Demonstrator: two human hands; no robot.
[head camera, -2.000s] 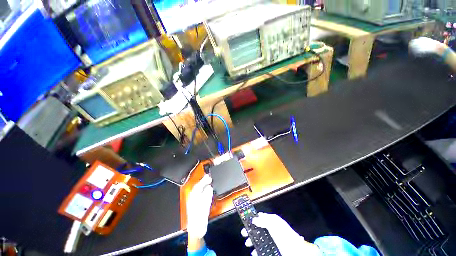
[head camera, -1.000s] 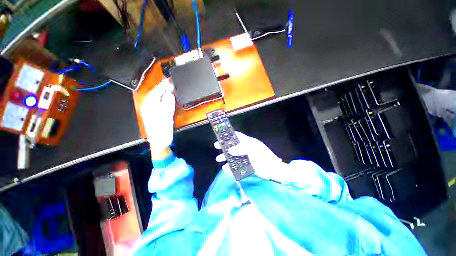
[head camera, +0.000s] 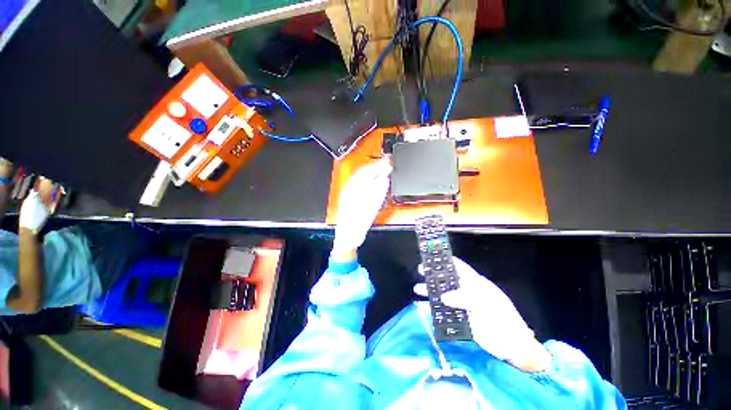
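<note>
A dark grey set-top box (head camera: 425, 170) lies flat on the orange test fixture board (head camera: 509, 180), against the connectors (head camera: 431, 133) at its far edge. My left hand (head camera: 362, 200), in a white glove, is at the box's left side with its fingertips at the edge; whether it grips the box is unclear. My right hand (head camera: 485, 308), also gloved, holds a long black remote control (head camera: 441, 276) below the board's near edge, its far end towards the box. A blue network cable (head camera: 460, 64) loops up behind the board.
An orange test box (head camera: 200, 128) stands left, beside another dark box (head camera: 343, 128). A blue marker pen (head camera: 599, 125) lies right. Below the bench are a bin (head camera: 180, 320) with pink inside and a slotted black tray (head camera: 629, 320). Another person's gloved hand (head camera: 36, 210) is far left.
The view has tilted down and turned, so the shelf's oscilloscopes and screens have left the picture. My left hand stays at the box's left side, and my right hand still holds the remote control.
</note>
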